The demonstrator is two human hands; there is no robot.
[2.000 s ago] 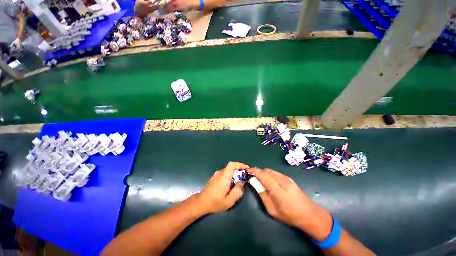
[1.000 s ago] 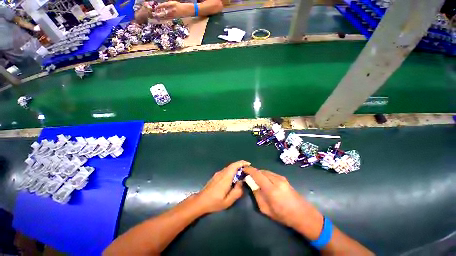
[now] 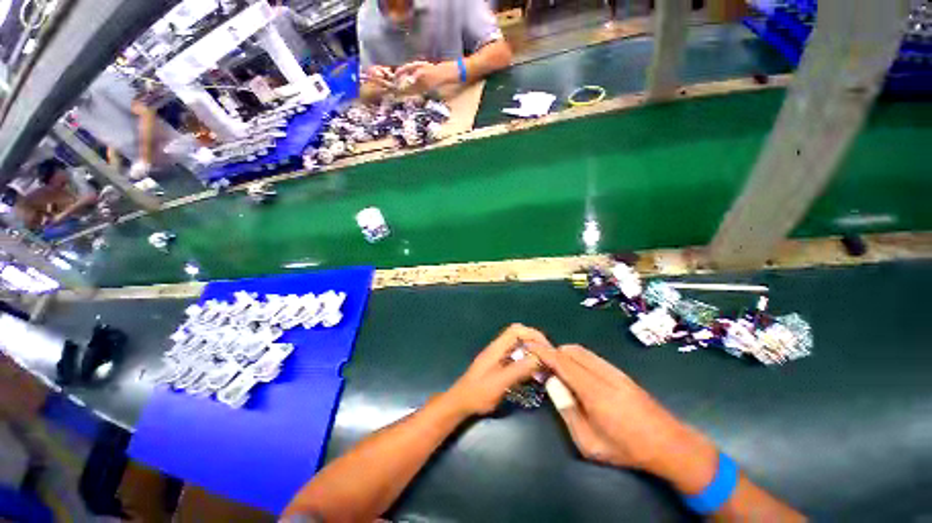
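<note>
My left hand and my right hand meet over the dark green bench, closed around a small unit with white and dark parts. Fingers hide most of it. A white wrap shows on a right-hand finger, and a blue wristband is on my right wrist. Whitish plastic housings stand in rows on a blue sheet at the left. A tangled pile of wired board assemblies lies on the bench to the right of my hands.
Beyond the bench edge runs a green conveyor belt with a white unit and smaller pieces. A pale post slants up at the right. A thin white stick lies behind the pile. Another person works opposite beside a similar pile.
The view has swung left and up, showing more of the person opposite and the area at left. The unit between my hands now shows below my fingers. The belt's white unit has moved left along the belt.
</note>
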